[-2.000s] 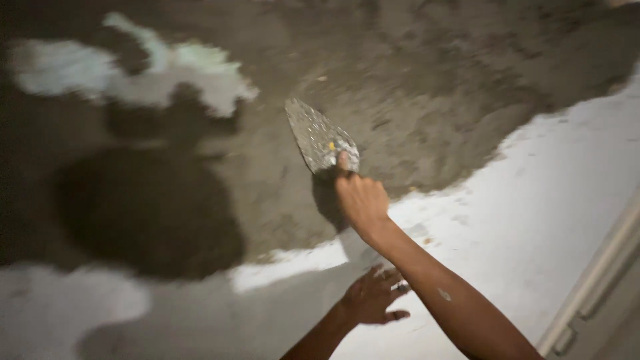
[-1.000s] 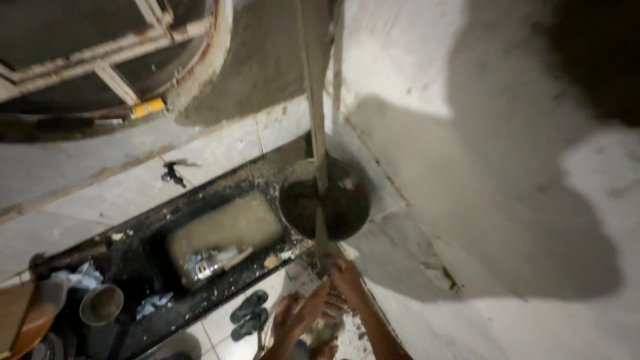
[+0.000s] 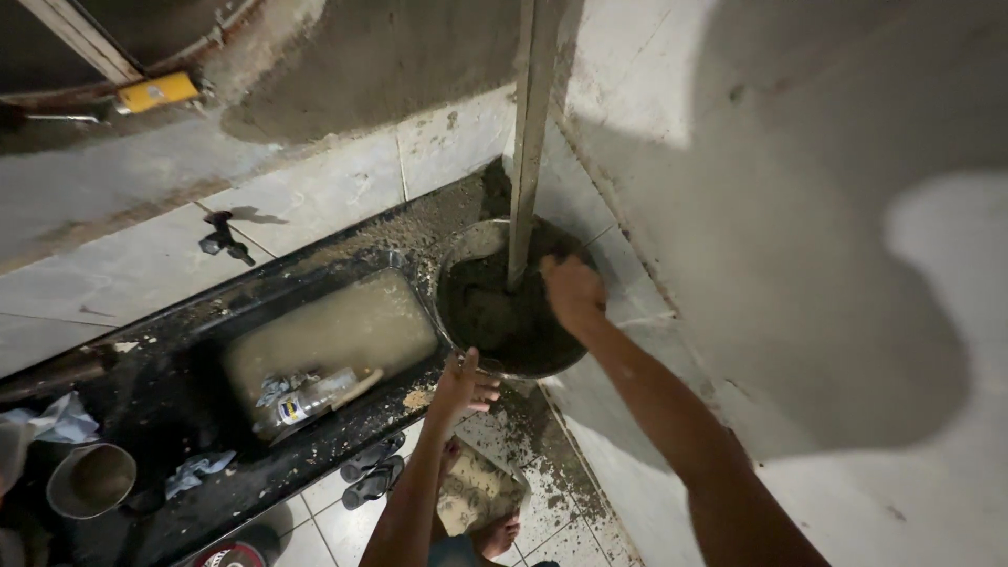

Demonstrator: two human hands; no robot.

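A round basin (image 3: 451,335) of dark wet mortar (image 3: 496,307) stands on the black countertop in the corner. My right hand (image 3: 573,291) is inside its right part, fingers curled round the handle of a trowel whose blade is hidden by the hand and the dark mix. At the near rim, my left hand (image 3: 465,382) has its fingers spread and touches the basin's outside edge. A long straight bar (image 3: 526,142) stands upright with its lower end in the mortar, just left of my right hand.
Left of the basin, cloudy water fills a sink (image 3: 339,323) with a plastic bottle (image 3: 307,405) in it. A tap (image 3: 226,239) sticks out from the tiled wall. A cup (image 3: 90,480) stands at left; sandals (image 3: 374,472) lie on the splattered floor. A wall rises close at right.
The view has swung from the plastered wall down to the basin. My right hand has moved from below the near rim into the basin; my hands are now farther apart.
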